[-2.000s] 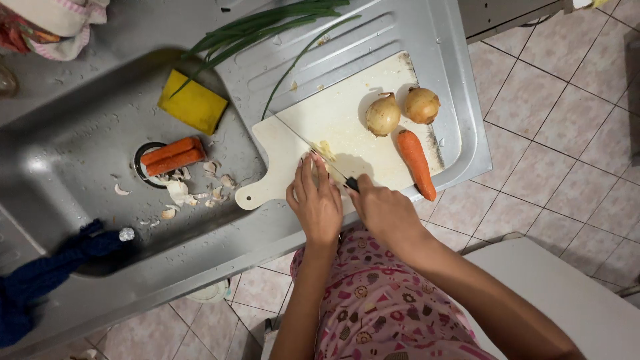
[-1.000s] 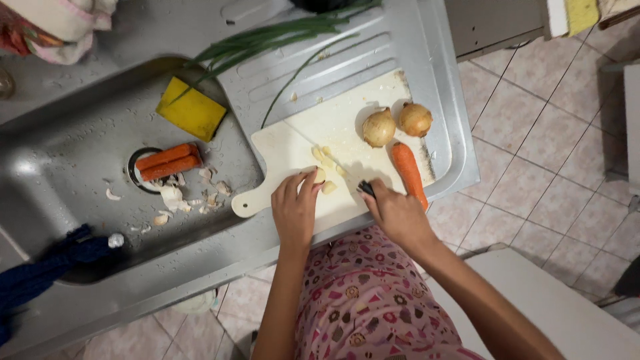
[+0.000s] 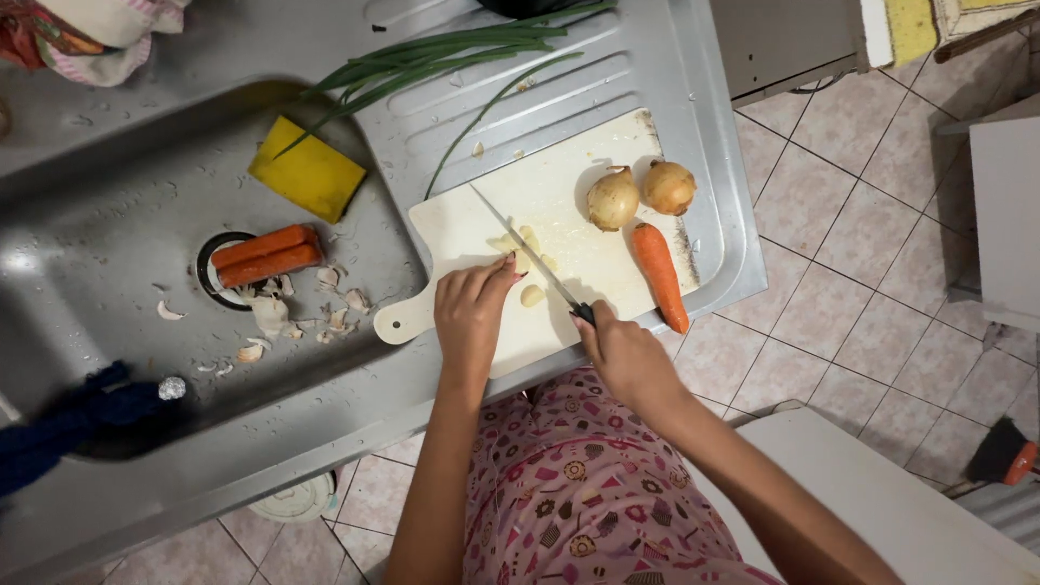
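Note:
My right hand [image 3: 627,349] grips the black handle of a kitchen knife [image 3: 532,256], its blade slanting up and left over the white cutting board [image 3: 552,179]. The fingertips of my left hand [image 3: 475,313] hold a garlic clove [image 3: 521,261] against the board, just left of the blade. Pale garlic pieces lie around the blade, and one loose clove [image 3: 532,296] rests below it. Two unpeeled onions [image 3: 613,199] [image 3: 669,188] sit on the board's right part. A carrot [image 3: 660,275] lies below them, its tip over the board's edge.
The steel sink basin [image 3: 97,211] at left holds a yellow sponge [image 3: 307,169], an orange-red packet [image 3: 266,255] by the drain, garlic skins [image 3: 270,313] and a dark blue cloth [image 3: 81,418]. Green onion leaves [image 3: 439,57] lie across the ribbed drainboard. A folded cloth [image 3: 106,36] is at top left.
Two seconds ago the knife and both hands were close together over the garlic. The hands then moved apart; now the blade is back beside my left fingertips.

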